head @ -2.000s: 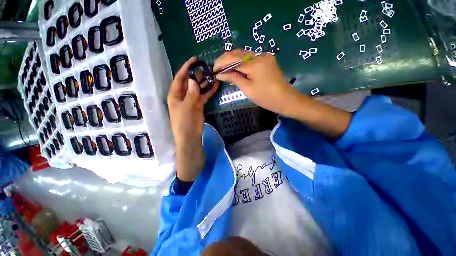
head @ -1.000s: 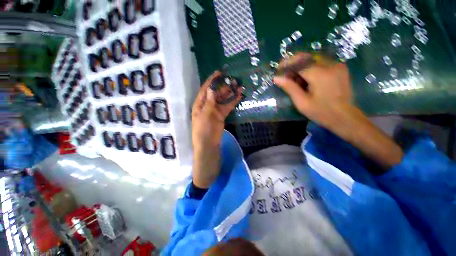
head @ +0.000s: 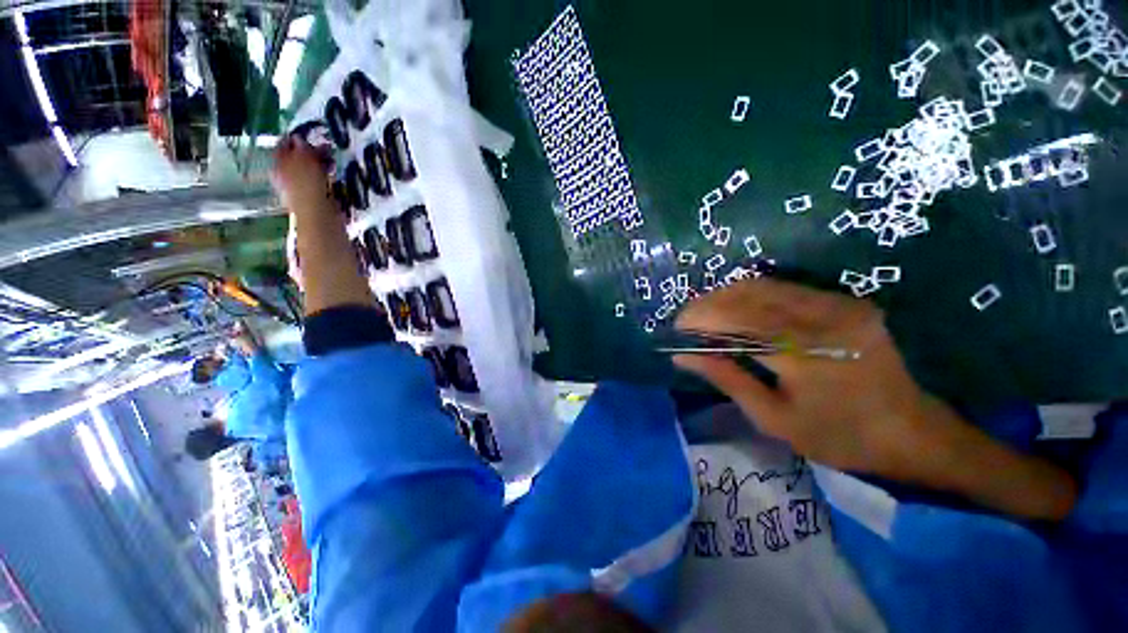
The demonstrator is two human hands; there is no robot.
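Note:
My left hand is stretched over the far left part of the white housing tray. Its fingertips are at a black watch housing; whether they grip it cannot be told. Rows of black housings stand in the tray, partly behind my left arm. My right hand holds slim silver tweezers over the near part of the green mat, tips pointing left. The gridded adhesive sheet lies beyond it. Small white-edged pieces lie just beyond my right fingers.
Many loose white rectangular frames are heaped and scattered on the mat at the right. A short ladder-like strip lies beside the heap. Crumpled white film covers the tray's far end. A person in blue is in the left background.
My left hand has moved from in front of me, where it held a housing, to the far left over the tray. My right hand has left the housing and still holds the tweezers. The view has turned.

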